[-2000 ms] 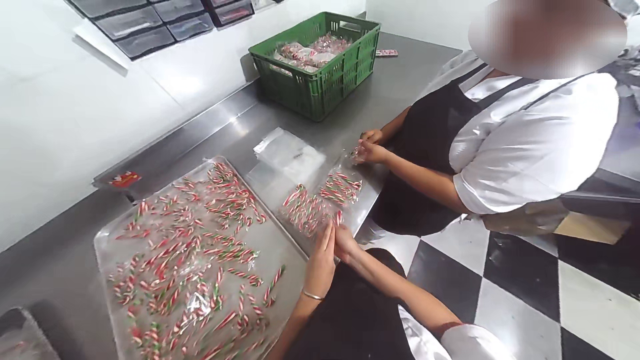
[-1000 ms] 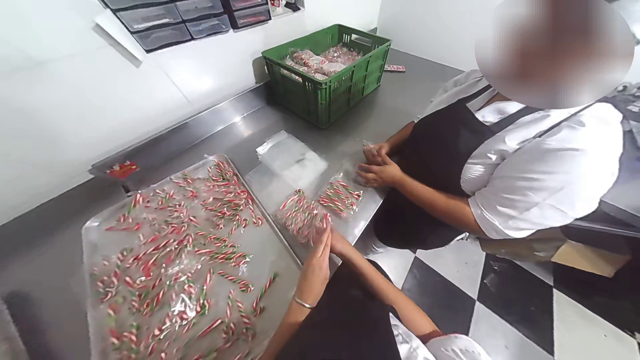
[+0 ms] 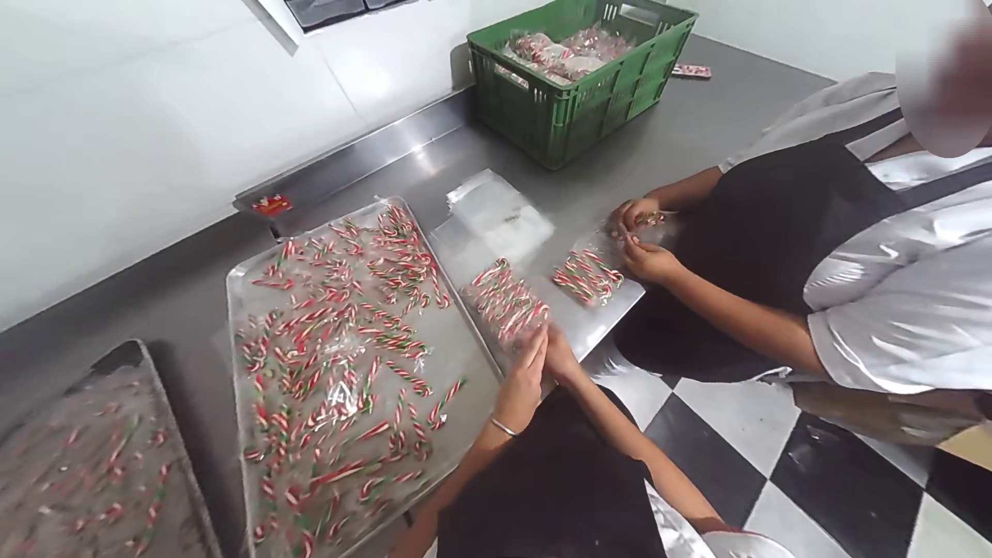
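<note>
My left hand [image 3: 525,384], with a bangle at its wrist, and my right hand [image 3: 559,356] meet at the near end of a clear bag of small striped candy canes [image 3: 505,301]. The bag's end is between my hands; exactly how the fingers grip it is hidden. A second bag of candy canes [image 3: 588,277] lies to the right. Flat clear plastic bags [image 3: 502,215] are stacked behind. To the left, a metal sheet tray [image 3: 457,403] holds many loose wrapped candy canes in red, white and green.
A co-worker at the right holds a small clear bag [image 3: 651,225] in both hands. A green plastic crate [image 3: 558,128] with filled bags stands at the back. Another tray [image 3: 174,442] with candy canes is at lower left. The metal table's edge [image 3: 612,329] is beside my hands.
My hands stay together at the end of the bag. The co-worker's hands have stayed near the table's edge, working at a small bag. The view has shifted.
</note>
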